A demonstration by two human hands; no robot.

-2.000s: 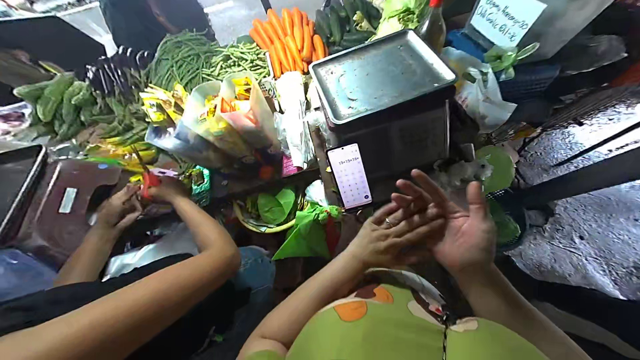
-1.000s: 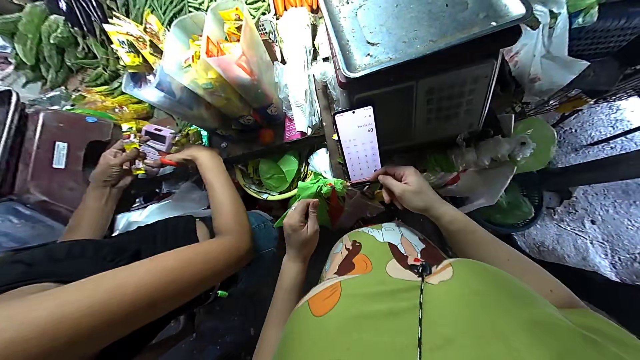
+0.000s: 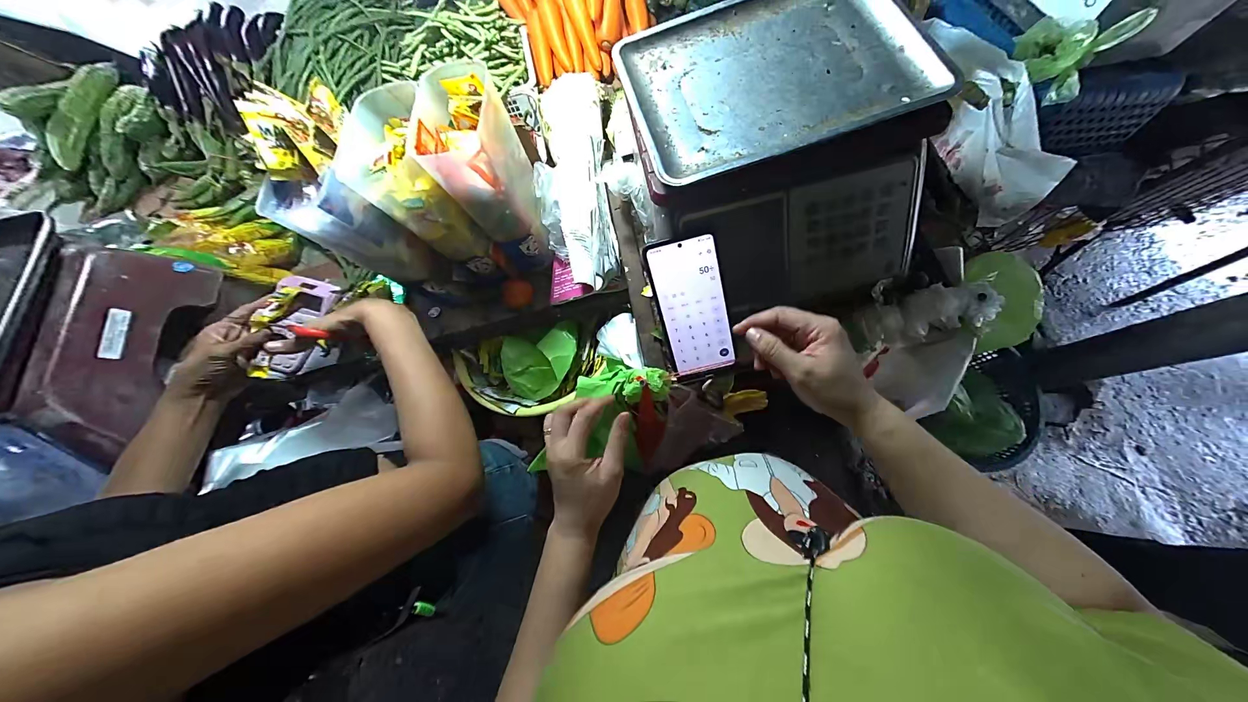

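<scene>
A smartphone point(image 3: 694, 307) with a calculator on its screen leans upright against the front of a weighing scale point(image 3: 848, 219). Just right of the phone's lower edge is my right hand point(image 3: 804, 356), thumb and index finger close together, with nothing seen in it. My left hand point(image 3: 585, 448) is raised with its fingers apart, beside green plastic bags point(image 3: 624, 385), holding nothing that I can see. A round yellow-rimmed basket point(image 3: 512, 405) with green plastic and other items stands just beyond it. A metal tray point(image 3: 780, 83) rests on top of the scale.
At the left a co-worker's hands point(image 3: 283, 336) hold small packets and a red-handled item. Plastic containers of sachets point(image 3: 468, 166) stand behind, with carrots point(image 3: 575, 34), green beans point(image 3: 468, 44) and eggplants point(image 3: 210, 58) beyond. A dark basket point(image 3: 1024, 429) is at the right.
My hands, together two seconds ago, are apart. My right hand has drawn back slightly from the phone's lower edge since one second ago. My left hand's fingers have spread.
</scene>
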